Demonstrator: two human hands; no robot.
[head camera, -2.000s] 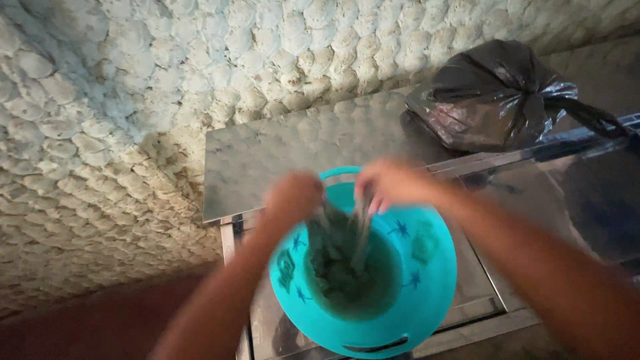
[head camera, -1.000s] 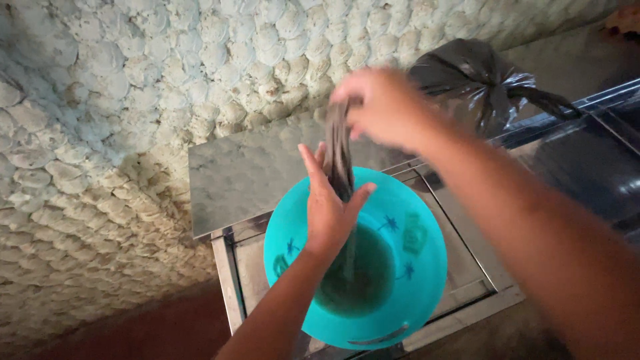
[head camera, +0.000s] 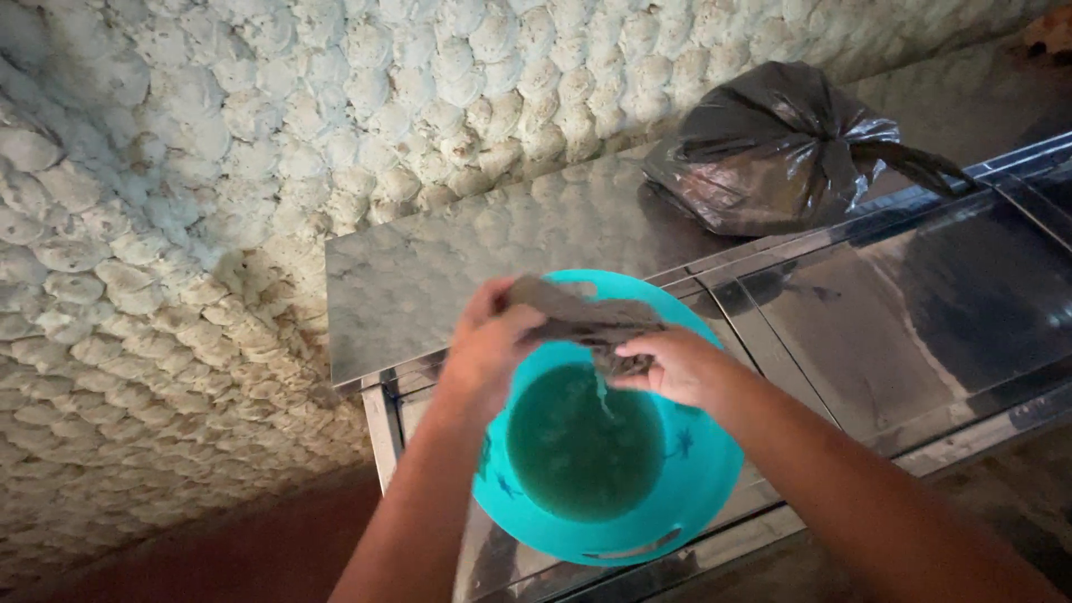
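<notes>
Between my two hands a wet grey-brown cloth (head camera: 586, 316) is stretched over the far part of a turquoise plastic basin (head camera: 703, 494). My left hand (head camera: 494, 331) grips the cloth's left end, somewhat blurred. My right hand (head camera: 670, 366) holds its bunched right end, and water runs down from there. Cloudy, greenish-dark water (head camera: 586, 452) lies in the basin. Dark printed figures mark the basin's inner wall, and a slot handle shows in its near rim.
The basin rests on a metal-framed counter (head camera: 879, 335) with a raised metal ledge (head camera: 419, 285) behind it. A tied black plastic bag (head camera: 770, 159) sits on that ledge at the right. A rough, knobbly whitish wall (head camera: 377, 100) rises behind and to the left.
The cloth was down in the basin, then hung upright above it; now it is stretched sideways. My left hand, open beside the cloth a second ago, has closed on it. My right hand has come down.
</notes>
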